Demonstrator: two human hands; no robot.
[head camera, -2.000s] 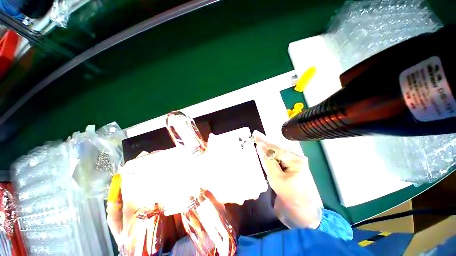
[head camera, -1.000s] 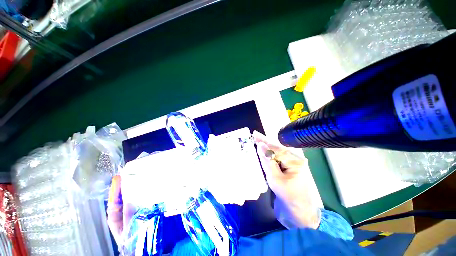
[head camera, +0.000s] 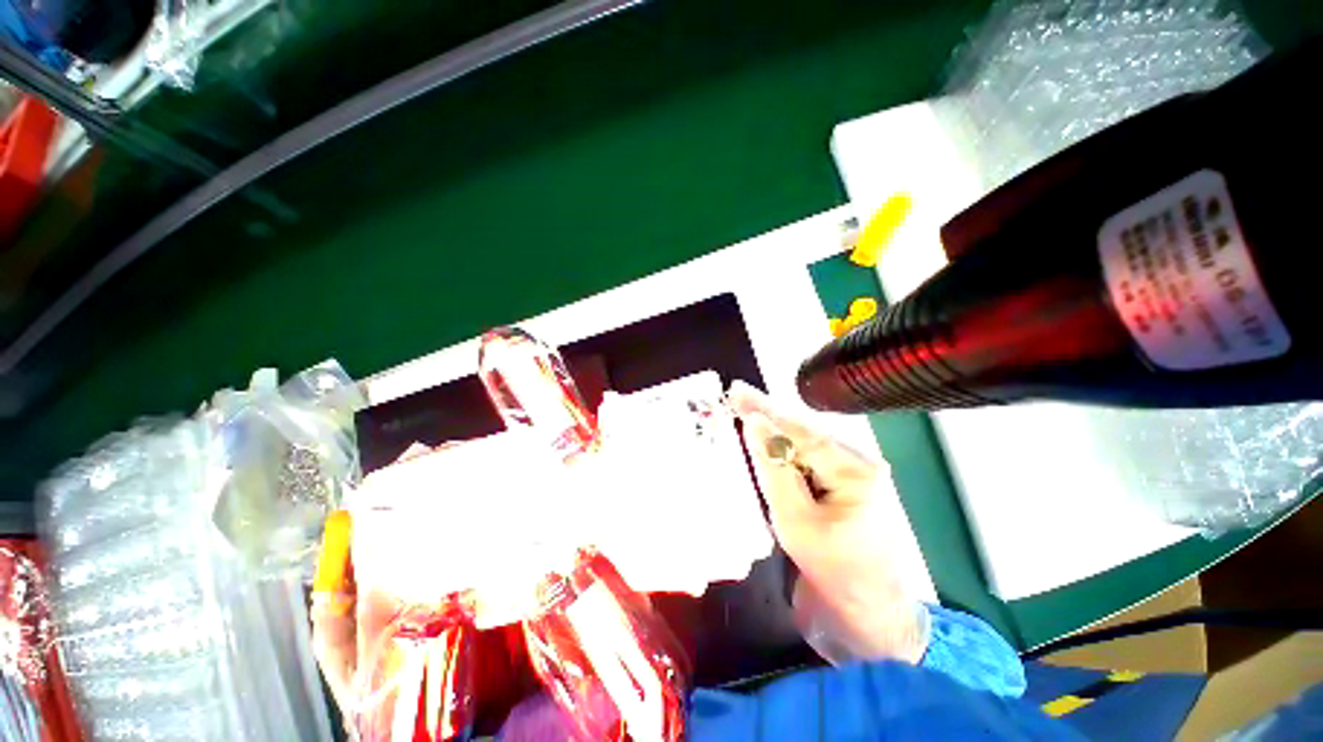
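An overexposed white housing (head camera: 566, 500) lies over a dark mat with a white border (head camera: 675, 297). Three glossy rounded lobes, tinted red, show around it, one (head camera: 537, 384) above and two below. My left hand (head camera: 337, 623), with a yellow-orange finger cot (head camera: 334, 551), holds the housing's left edge. My right hand (head camera: 834, 536) is at its right edge, fingers curled, with a small pale round thing between them; glare hides what exactly it grips. A large black electric screwdriver (head camera: 1045, 319) reaches in from the right, its nose just above my right hand.
A clear bag with grey grains (head camera: 302, 471) and clear blister trays (head camera: 131, 580) are at left. At right are yellow pieces (head camera: 882, 229), a white slab (head camera: 1052, 500), more clear trays (head camera: 1110, 73) and a cardboard box (head camera: 1241, 623). A red tray (head camera: 22, 160) is at upper left.
The screwdriver has shifted a little to the left. The lobes' and screwdriver's tint went from red to blue and back to red. My hands and the housing have barely moved.
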